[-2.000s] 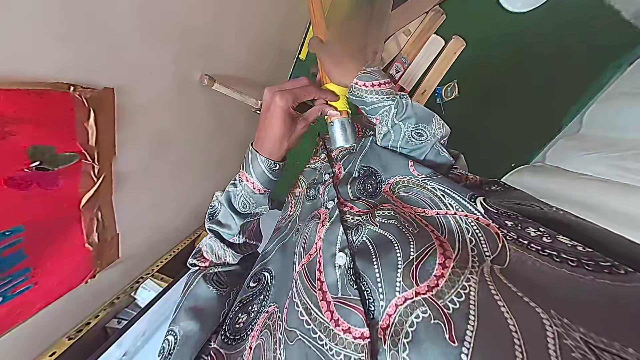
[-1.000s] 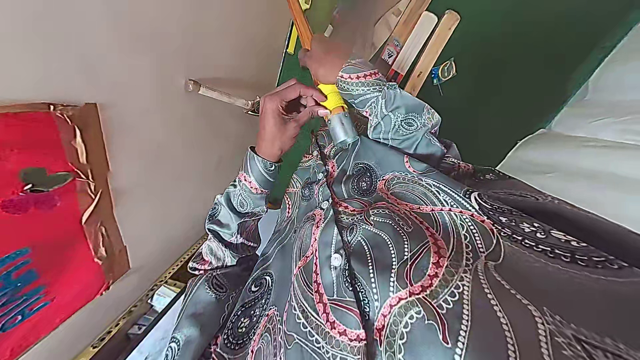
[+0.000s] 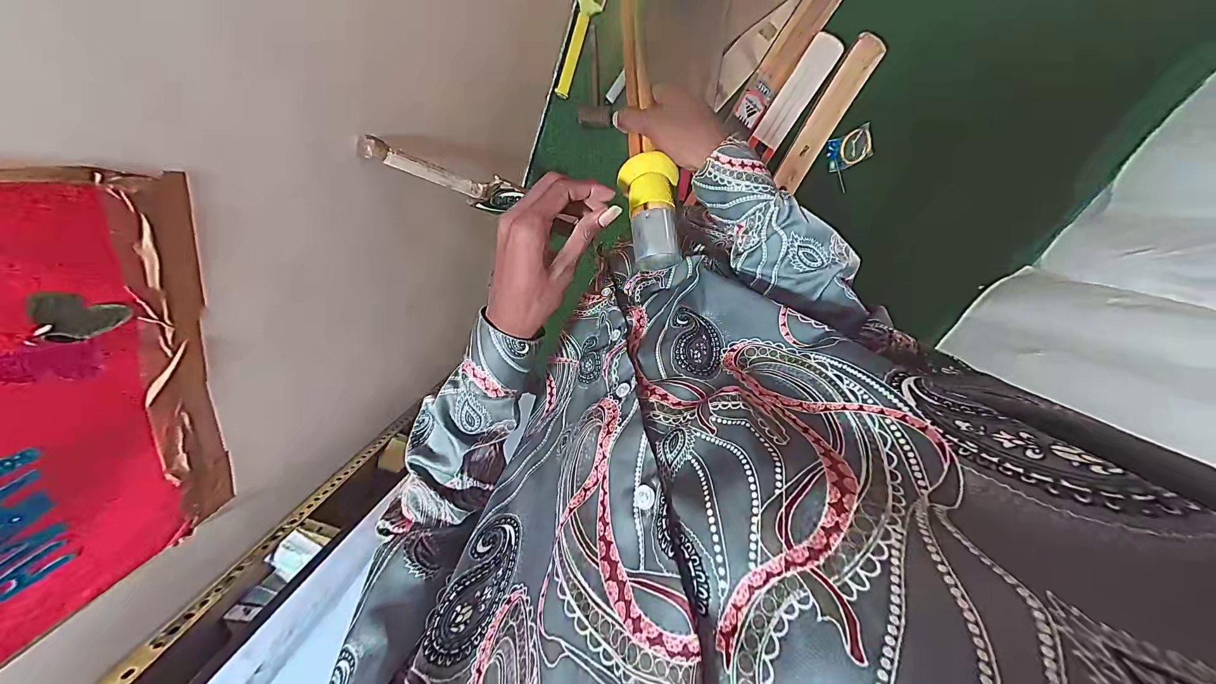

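A long wooden piece (image 3: 635,76) ends in a yellow, flared sleeve or wrap (image 3: 649,180) with a silver cylindrical end (image 3: 655,237) against the patterned shirt. My right hand (image 3: 674,123) grips the wooden piece just above the yellow part; its upper area is blurred. My left hand (image 3: 537,252) is beside the yellow part, its thumb and bent fingers a little apart, with nothing visible between them.
Several flat wooden pieces (image 3: 831,109) lie on the green surface (image 3: 950,142), near a small coiled item (image 3: 855,147). A hammer (image 3: 596,116) and yellow tool (image 3: 575,52) lie behind. A wrapped stick (image 3: 418,171) is left; white fabric (image 3: 1092,351) is right.
My left hand has come off the yellow part, which its fingers touched in both earlier frames. My right hand stays on the wooden piece.
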